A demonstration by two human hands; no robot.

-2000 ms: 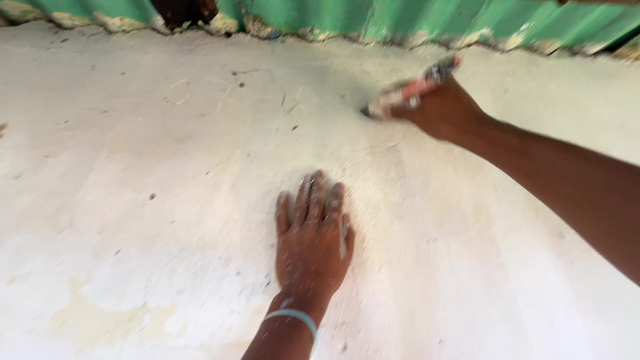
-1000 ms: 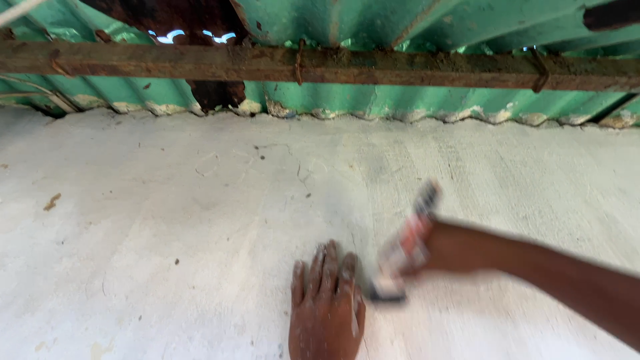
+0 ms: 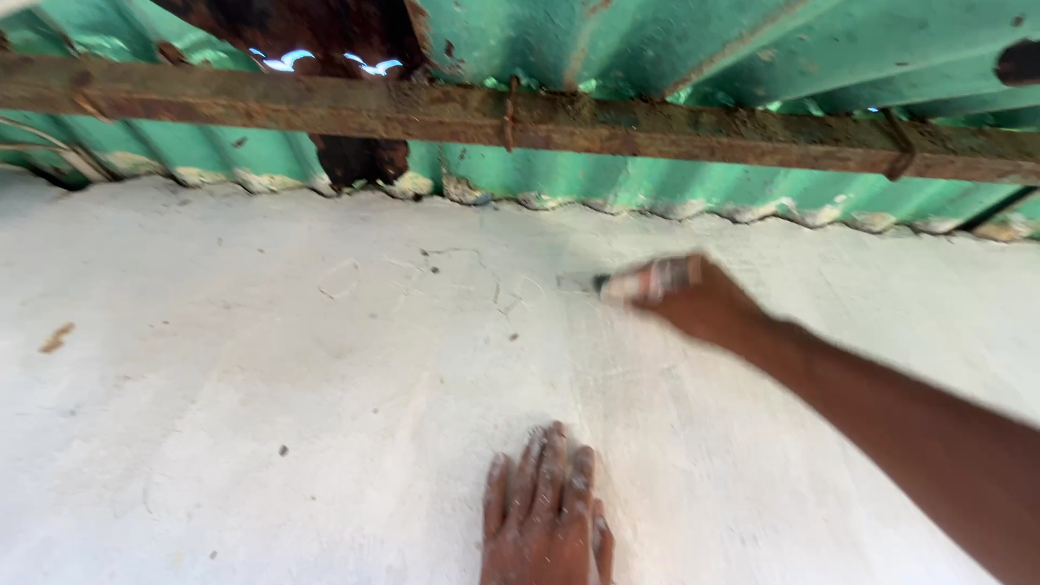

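Observation:
My left hand [image 3: 546,516] lies flat on a whitish painted wall [image 3: 325,406], fingers a little apart and specked with white, holding nothing. Up and to the right of it, my right hand [image 3: 691,296] grips a small tool [image 3: 642,283] with a reddish, pale-smeared body and a dark end at the wall. Motion blurs the tool, so its kind cannot be told. Thin cracks and scratches [image 3: 497,284] mark the wall just left of the tool.
Green corrugated metal sheeting [image 3: 650,183] meets the wall's top along a wavy, chipped edge. A rusty metal bar [image 3: 455,114] crosses in front of it, with wire ties around it. Cables [image 3: 61,146] hang at the upper left. A rusted, holed patch [image 3: 357,162] shows in the sheeting.
My right hand, with the tool, has moved up the wall from beside my left hand, where it was one second ago. The view has tilted upward since the earliest frame.

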